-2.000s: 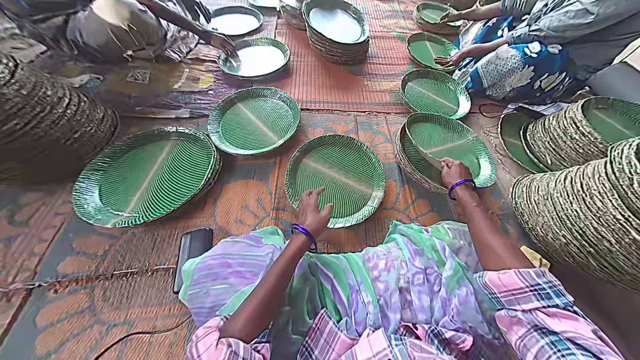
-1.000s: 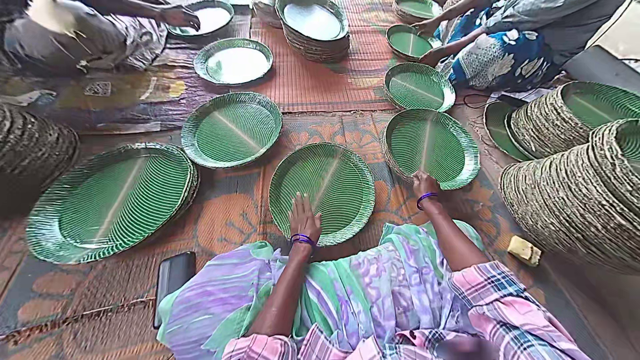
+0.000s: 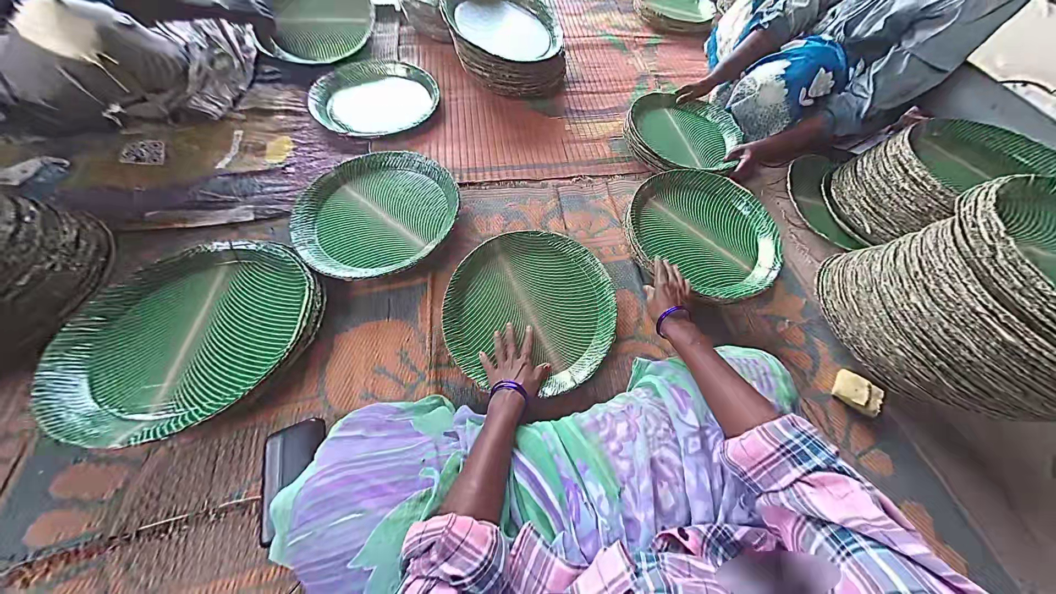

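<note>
A round green leaf-patterned plate lies in front of my lap. My left hand rests on its near part with the fingers spread, holding nothing. To the right, my right hand is at the near left edge of another green plate, fingers apart; whether it grips the rim I cannot tell. Further left lie a green plate and a larger-looking stack of green plates.
Tall plate stacks stand at right and far left. Ahead are a plate stack and a shiny plate. A co-worker's hands touch a plate stack. A yellowish block and a dark phone-like object lie beside my lap.
My right hand has moved off the right plate's surface, where it lay two seconds ago, to its near left edge. My left hand now lies spread on the middle plate.
</note>
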